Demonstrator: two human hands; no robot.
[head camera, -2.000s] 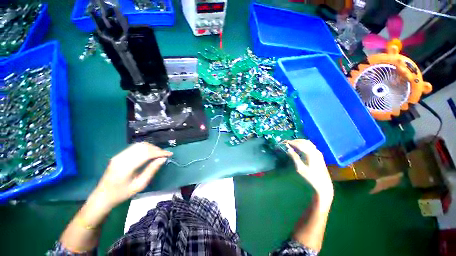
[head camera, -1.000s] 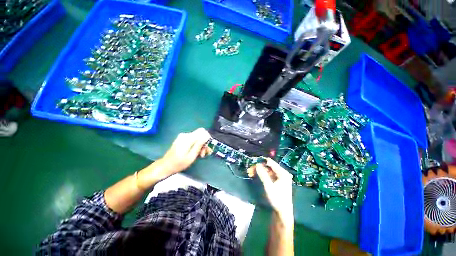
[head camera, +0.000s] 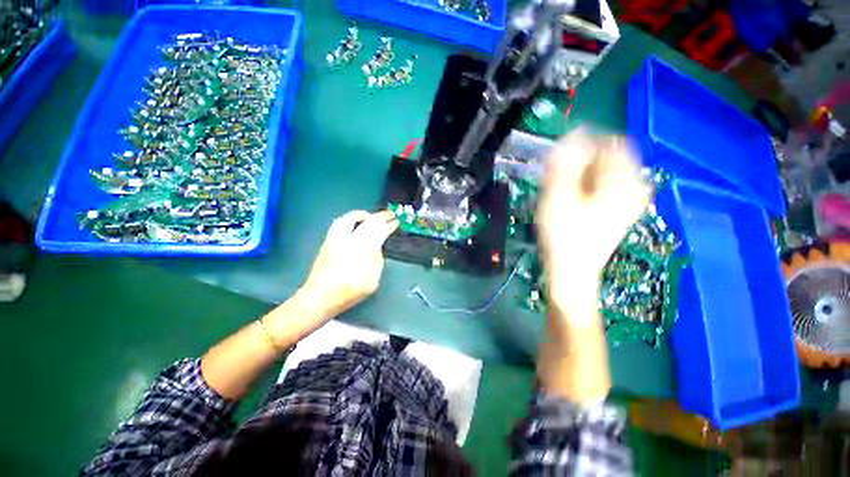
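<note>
A green circuit board (head camera: 436, 224) lies across the front of the black base of the test fixture (head camera: 403, 186), under the clear pressure plate (head camera: 445, 203). My left hand (head camera: 350, 261) holds the board's left end between thumb and fingertips. My right hand (head camera: 593, 200) is blurred and raised over the heap of boards (head camera: 643, 279), right of the fixture; whether it holds anything cannot be told. The metal clamp lever (head camera: 485, 116) stands up toward the top edge, and its grip is not clearly visible.
A large blue tray (head camera: 70, 186) with rows of boards is at left. Several boards (head camera: 380, 61) lie near the small blue tray (head camera: 438, 26). A pale loose wire (head camera: 466, 309) lies before the fixture. Two blue trays (head camera: 736, 307) and an orange fan (head camera: 820, 303) are at right.
The board has gone from between both hands onto the fixture base. My right hand has let go of its end and moved up and right. My left hand stays at the board's left end.
</note>
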